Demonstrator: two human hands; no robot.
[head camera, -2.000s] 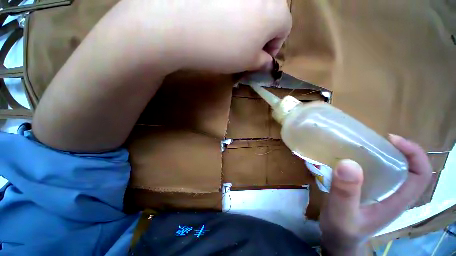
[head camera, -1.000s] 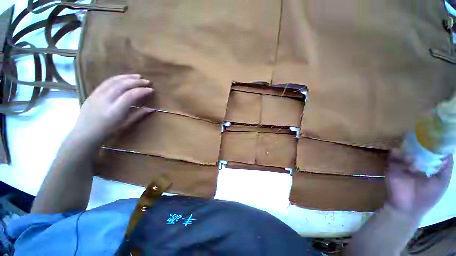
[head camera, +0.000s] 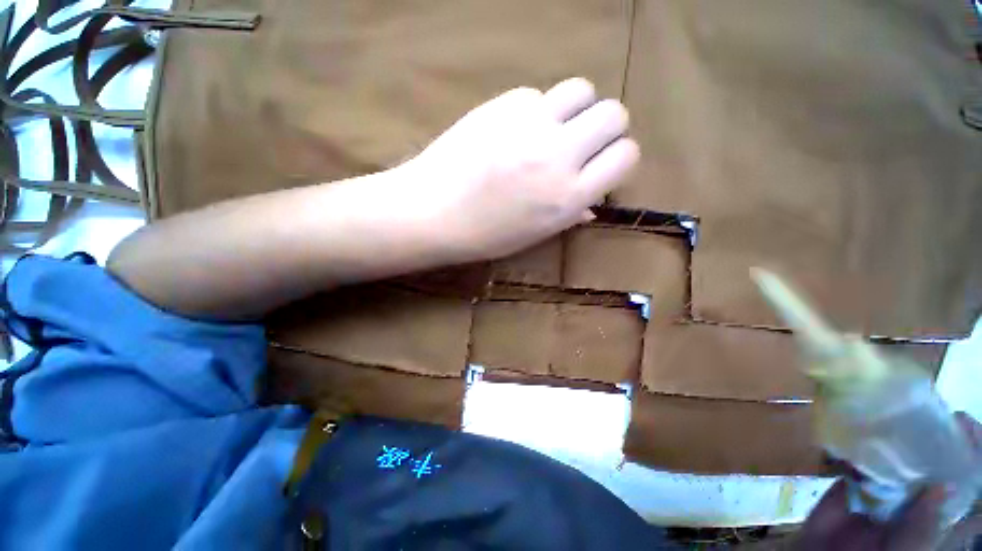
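Brown bag body panels (head camera: 797, 215) lie in overlapping layers with square notches near the middle. My left hand (head camera: 533, 161) rests on the top panel at its notch's upper left edge, fingertips at the edge. I cannot tell if it pinches the edge. My right hand (head camera: 883, 522) is dark and partly cut off at the lower right. It holds the cloudy glue bottle (head camera: 905, 420), blurred, with its pale nozzle pointing up and left above the panel. White bits show at the notch corners (head camera: 641, 305).
Brown straps (head camera: 81, 129) lie looped on the white surface at the left. The white table top (head camera: 544, 420) shows through the lowest notch. The dark apron (head camera: 463, 484) with blue characters is at the table's near edge.
My left hand has moved right from the left part of the panels to the top notch. The top panel's notch has shifted right. The bottle has come inward, its nozzle now visible.
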